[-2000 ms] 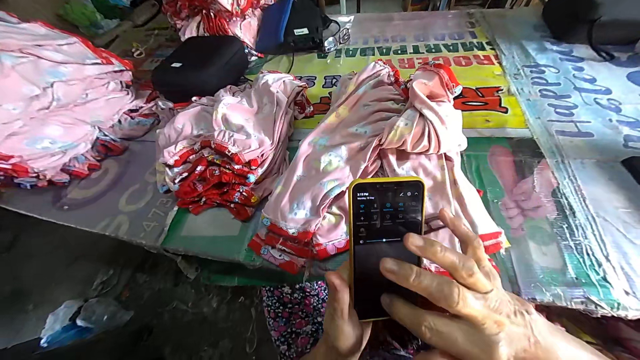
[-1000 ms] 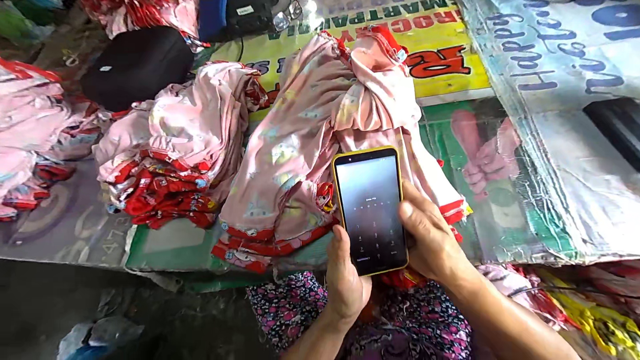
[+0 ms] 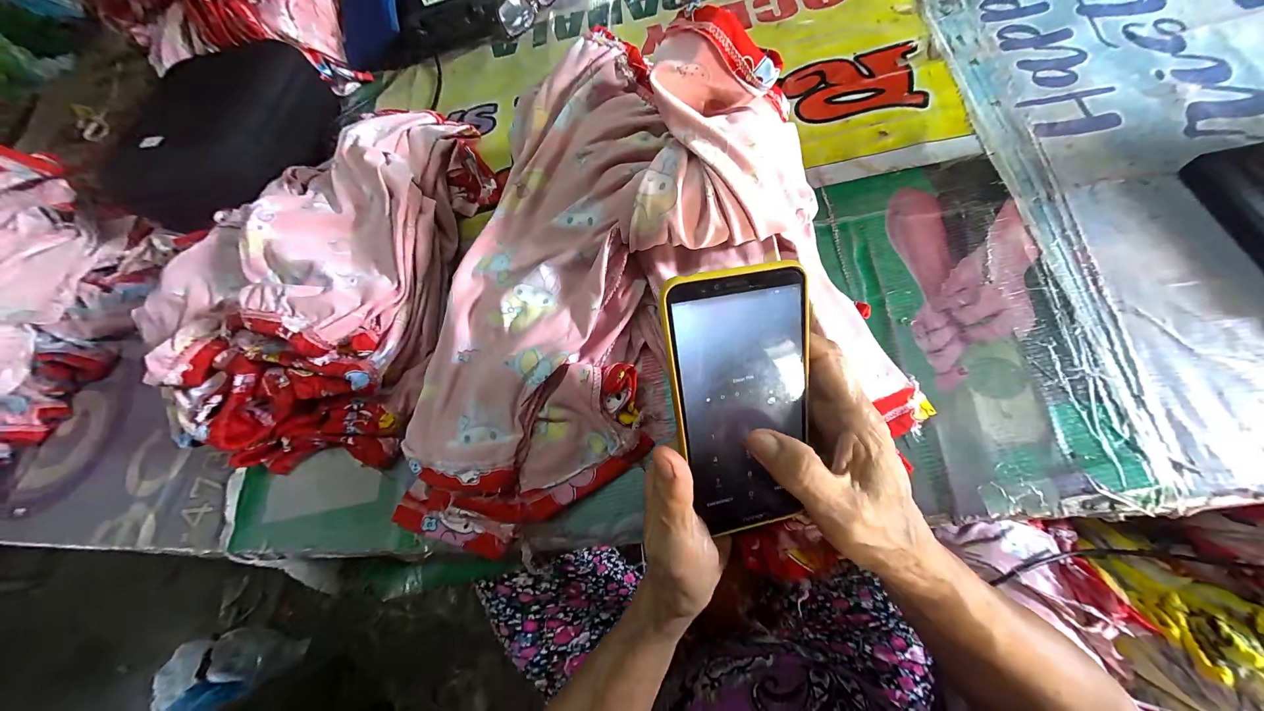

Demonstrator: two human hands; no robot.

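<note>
A smartphone in a yellow case (image 3: pixel 736 346) is held upright over the table edge, its screen lit with a keypad. My left hand (image 3: pixel 681 538) grips its lower left side, thumb along the edge. My right hand (image 3: pixel 854 464) wraps the right side, and its thumb lies over the lower screen. Behind the phone lie pink printed garments with red trim (image 3: pixel 563 257), spread and partly folded. Left of them sits a pile of similar pink and red garments (image 3: pixel 316 257). The fingers behind the phone are hidden.
The table has printed banner sheets (image 3: pixel 879 99) over it. A black case (image 3: pixel 237 128) stands behind the left pile, and another dark object (image 3: pixel 1229 193) lies at the right. More garments (image 3: pixel 49 296) are at the far left. Yellow and red cloth (image 3: pixel 1175 602) lies below the table's right edge.
My right hand was spread in front of the phone two seconds ago and now holds its right side. Its thumb has moved onto the screen. The dark screen has changed to a keypad.
</note>
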